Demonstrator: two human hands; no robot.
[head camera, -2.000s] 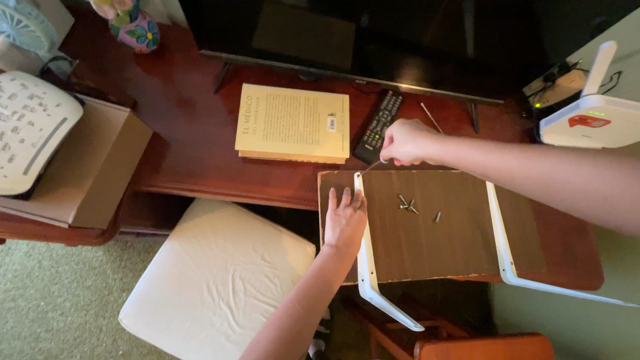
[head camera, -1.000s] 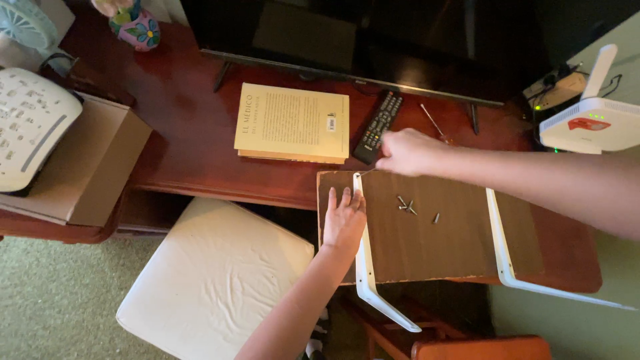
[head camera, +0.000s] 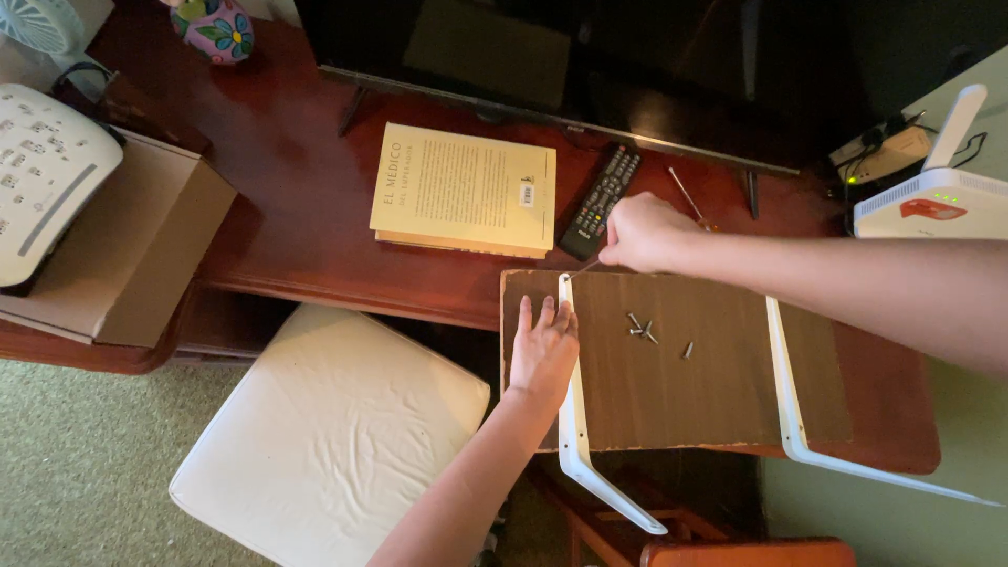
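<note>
My left hand lies flat with fingers apart on a brown wooden board and presses against a white metal shelf bracket. Closed around a thin tool, perhaps a screwdriver or hex key, my right hand is just above the board's far edge. The tool's thin shaft reaches the hole at the bracket's far end; its handle is hidden in my fingers. Several loose screws lie on the board, one of them apart from the others. A second white bracket rests across the board's right part.
On the red-brown wooden table are a yellow book, a black remote control, a thin screwdriver and a television. A white router stands right, a cardboard box left. A cream cushioned seat and wooden chair are below.
My right hand has shifted slightly around the bracket's far end, with its grip changed. My left hand has stayed on the board and bracket.
</note>
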